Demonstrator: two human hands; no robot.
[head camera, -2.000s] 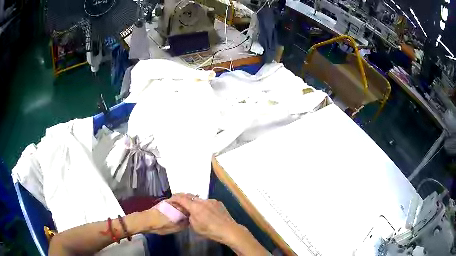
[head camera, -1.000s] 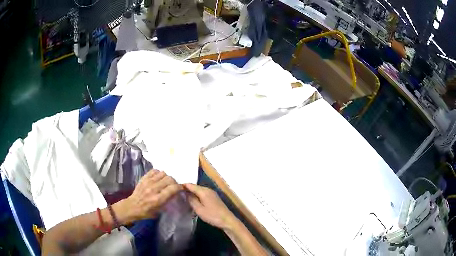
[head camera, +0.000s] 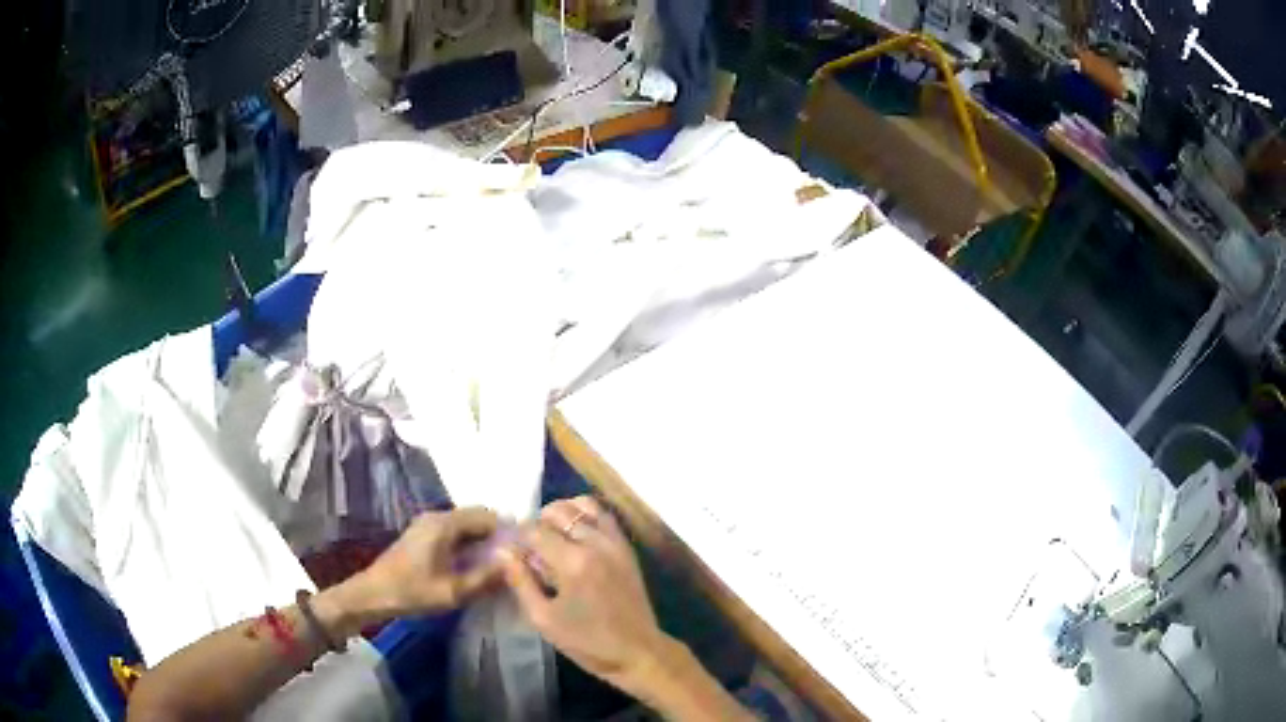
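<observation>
A long white cloth (head camera: 451, 325) hangs down from the heap toward me, gathered narrow at my hands, its lower end (head camera: 501, 663) hanging below them. My left hand (head camera: 435, 564), with two bracelets on the wrist, pinches a pale pink-lilac tie strip (head camera: 497, 545) at the gathered part. My right hand (head camera: 585, 585), with a ring, is closed on the strip beside it, close to the left. The fingers partly hide the strip, and whether it is knotted cannot be told. A tied bundle (head camera: 339, 444) lies left of the cloth.
A blue bin (head camera: 64, 614) at left holds white cloth (head camera: 169, 494) and red cloth (head camera: 339, 561). The white machine table (head camera: 860, 451) is at right, with a sewing machine (head camera: 1192, 564) at its far right. Behind are a yellow-framed trolley (head camera: 924, 141) and a fan (head camera: 184, 43).
The pink strip, wrapped over my left hand earlier, is now at the fingertips on the gathered cloth. My left hand has turned and both hands have shifted. The view has moved slightly.
</observation>
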